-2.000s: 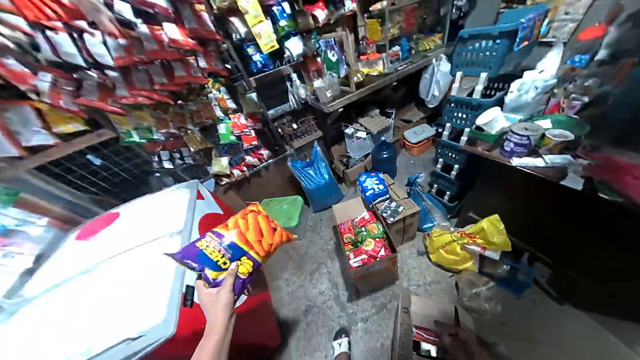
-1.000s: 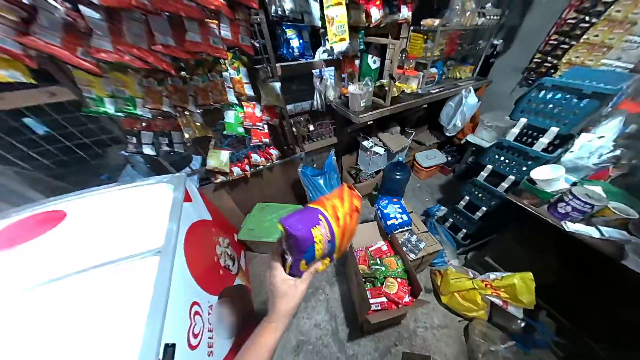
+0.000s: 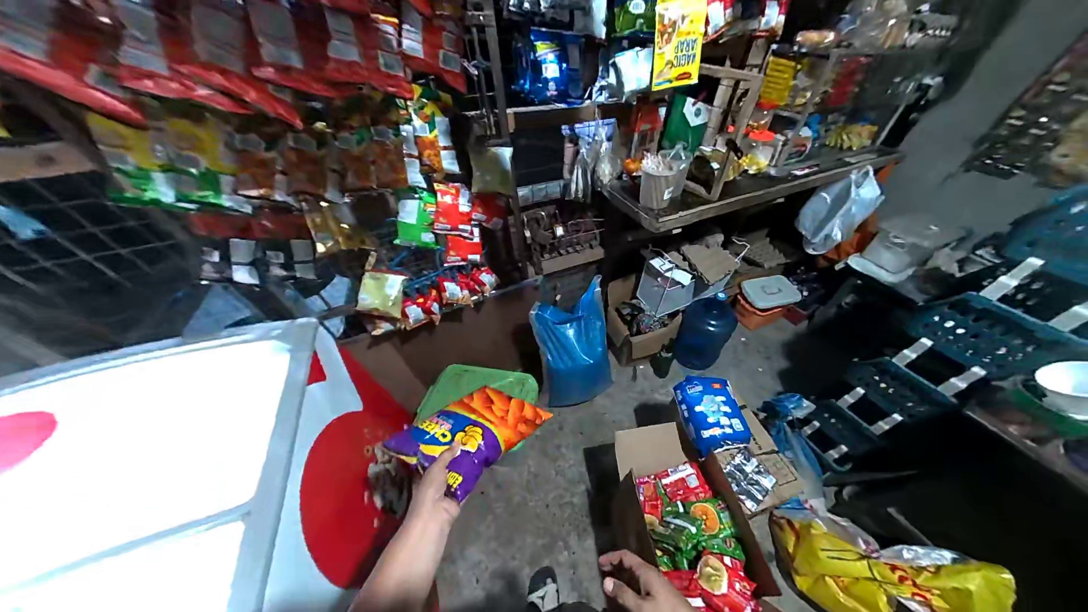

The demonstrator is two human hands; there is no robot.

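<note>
My left hand [image 3: 438,484] grips the lower edge of a purple and orange snack bag [image 3: 476,429], held beside the white and red chest freezer and in front of a green plastic lid or container [image 3: 476,382]. Low in the view, my right hand [image 3: 642,582] has its fingers curled apart with nothing seen in them. It is at the left edge of an open cardboard box [image 3: 629,510] holding red and green packets [image 3: 697,523]. A blue plastic-wrapped pack [image 3: 712,415] lies behind the box.
The chest freezer [image 3: 289,442] stands at left, below hanging snack packets [image 3: 280,161]. A blue bag [image 3: 571,344] and a blue water jug [image 3: 705,331] stand on the floor. Stacked teal crates [image 3: 977,331] are at right, a yellow plastic bag [image 3: 901,565] lower right, and a wooden counter [image 3: 748,187] behind.
The snack bag in my left hand has turned from nearly upright to a flatter tilt since one second ago. My right hand has come into view by the cardboard box.
</note>
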